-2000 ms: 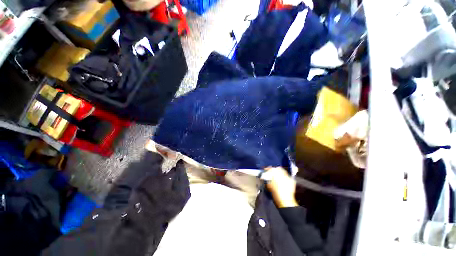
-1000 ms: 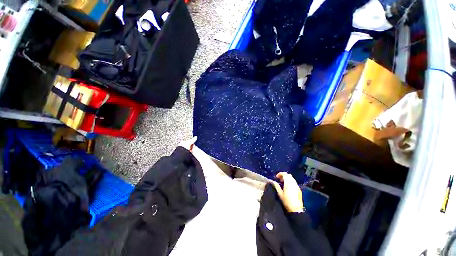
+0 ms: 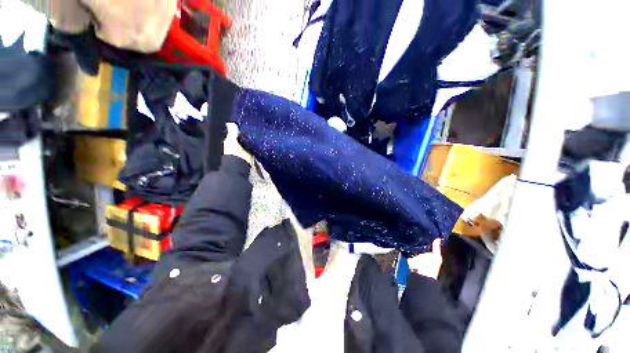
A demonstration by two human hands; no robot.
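A navy garment point(image 3: 338, 172) with white flecks is stretched in the air between my hands, slanting from upper left down to lower right. My left hand point(image 3: 235, 143) grips its upper left end. My right hand point(image 3: 426, 262) grips its lower right end near the edge. The fingers of both hands are small and blurred, partly covered by cloth. No snips can be made out in either hand.
A blue tub point(image 3: 420, 148) with more navy garments point(image 3: 356, 58) stands ahead. Left are a black fabric bin point(image 3: 222, 114), a strapped carton point(image 3: 138, 231) and a red stool point(image 3: 200, 34). Right are a carton point(image 3: 470, 169), a white cloth bag point(image 3: 499, 207) and a white tabletop point(image 3: 514, 296).
My left hand has moved forward and up with its end of the garment. The garment has gone from lying over my lap to stretched out slantwise. The view has also shifted.
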